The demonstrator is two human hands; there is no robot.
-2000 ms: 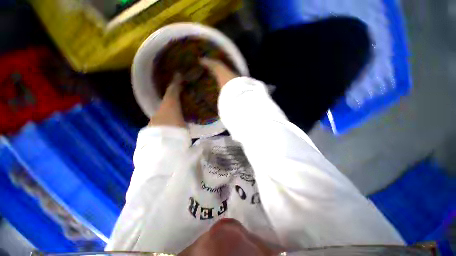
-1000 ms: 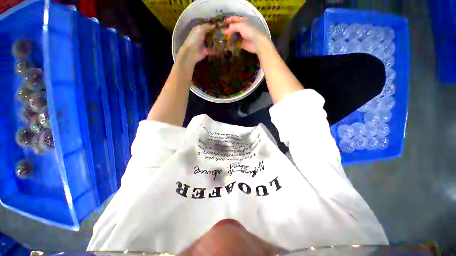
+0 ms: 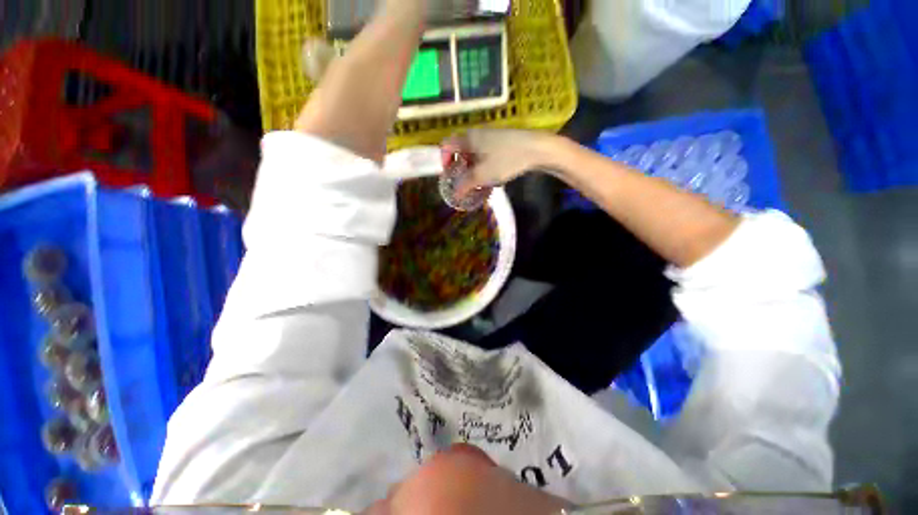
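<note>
My right hand (image 3: 500, 157) holds a clear ball (image 3: 465, 191) with beads in it over the far rim of the white bucket (image 3: 505, 264). Something red shows between its fingers. Multicoloured beads (image 3: 438, 251) lie in the bucket. My left forearm (image 3: 357, 86) reaches forward across the digital scale (image 3: 481, 70); the hand itself is cut off by the top edge. The scale's green display is lit, its digits unreadable. The scale stands on a yellow crate (image 3: 549, 86). The scale's far part is mostly out of view.
A blue bin (image 3: 126, 272) at left holds several speckled balls (image 3: 75, 367). A blue bin (image 3: 763, 151) at right holds rows of clear balls (image 3: 695, 161). A red frame (image 3: 96, 75) is at upper left, a white container (image 3: 649, 40) beyond the crate, and more blue bins (image 3: 866, 101) at far right.
Both hands have left the beads. My left arm has stretched forward past the scale. My right hand has come up over the bucket's far rim with a ball. The view has tilted forward.
</note>
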